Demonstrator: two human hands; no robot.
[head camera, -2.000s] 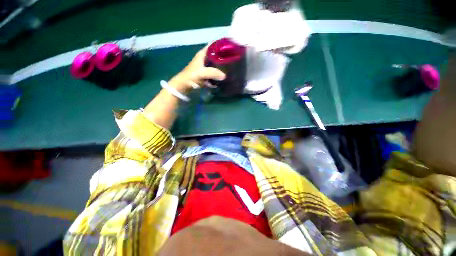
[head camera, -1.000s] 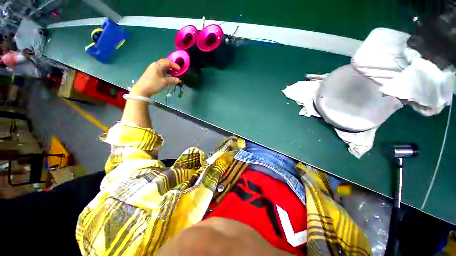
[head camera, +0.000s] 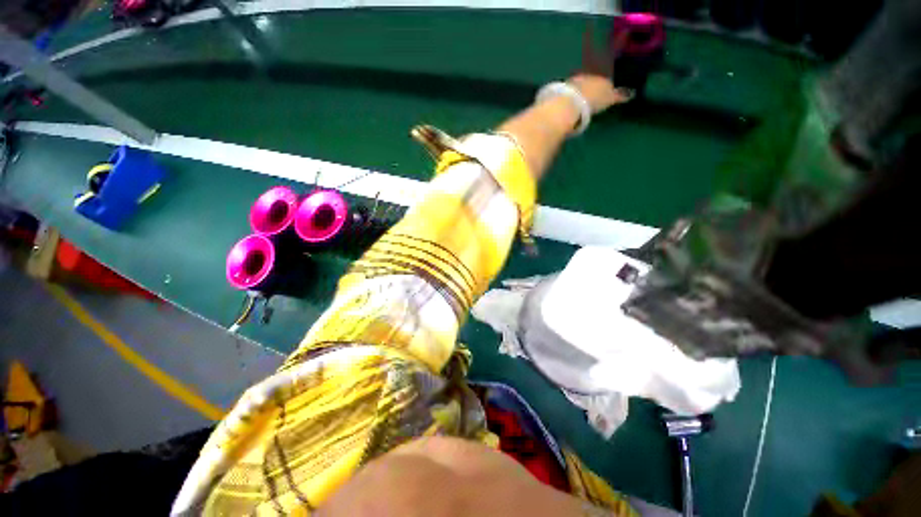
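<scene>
My left hand (head camera: 604, 89), with a white band at the wrist, reaches across the bench to a dark cylinder with a magenta end (head camera: 639, 36) at the far side. The fingers are blurred and partly behind the cylinder's near side, so I cannot tell whether they grip it. Three more housings with magenta ends (head camera: 321, 214) stand grouped on the near left, with thin wires hanging out. My right hand is not in view.
A dark press head (head camera: 737, 293) fills the right, over white cloth (head camera: 596, 313). A chrome-headed tool (head camera: 688, 428) lies at the near right. A blue tape dispenser (head camera: 123, 189) sits far left. Dark objects line the far edge.
My left hand has let go of the near housing, now standing with the other two, and has moved far forward and right to another housing. The view has shifted.
</scene>
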